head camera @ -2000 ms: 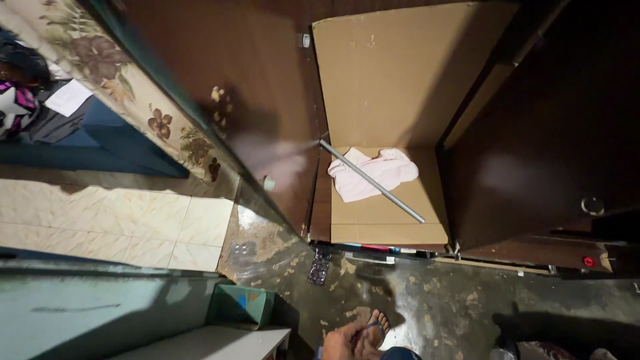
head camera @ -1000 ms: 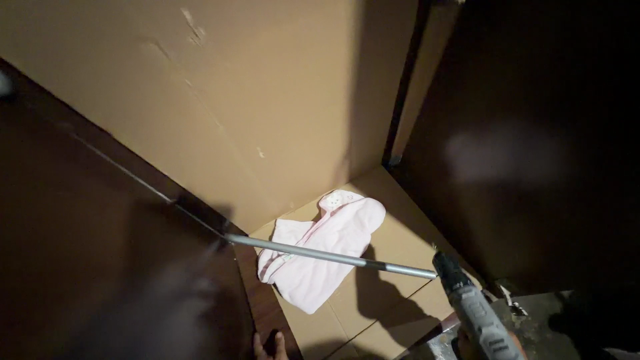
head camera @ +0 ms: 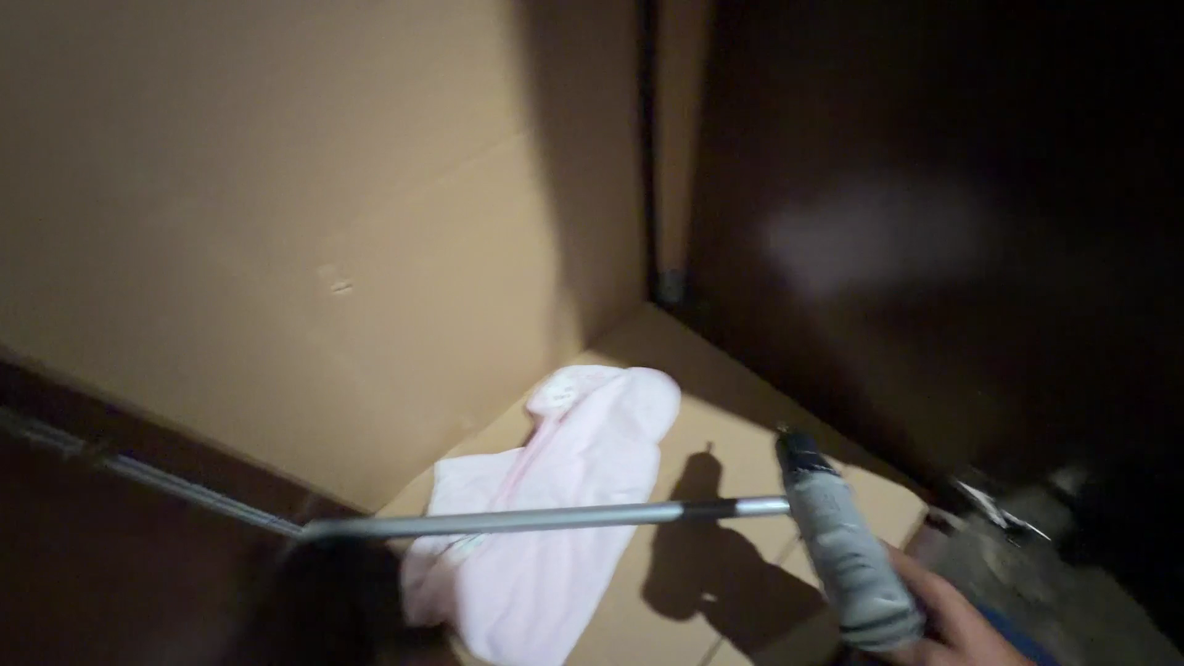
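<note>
A grey power drill with a dark front end (head camera: 846, 555) points up and away at the lower right; my right hand (head camera: 953, 610) is closed around it. Behind the drill passes a metal rod (head camera: 555, 518), which runs across a crumpled pale pink cloth (head camera: 564, 573). The cloth lies on a cardboard sheet (head camera: 684, 573). At the bottom, beside the cloth's left edge, a blurred skin-toned shape (head camera: 430, 592) looks like part of my left hand; its fingers cannot be made out, and a dark shadow lies left of it.
A tall cardboard panel (head camera: 277, 231) stands behind the cloth. Dark cabinet panels rise at the right (head camera: 879, 324) and lie at the lower left (head camera: 111, 555), the left one with a light strip along it. Part of the floor (head camera: 999, 555) shows at the lower right.
The view has moved in close on the cardboard and cloth. The drill, out of sight two seconds ago, came in at the lower right one second ago and now covers the rod's right end.
</note>
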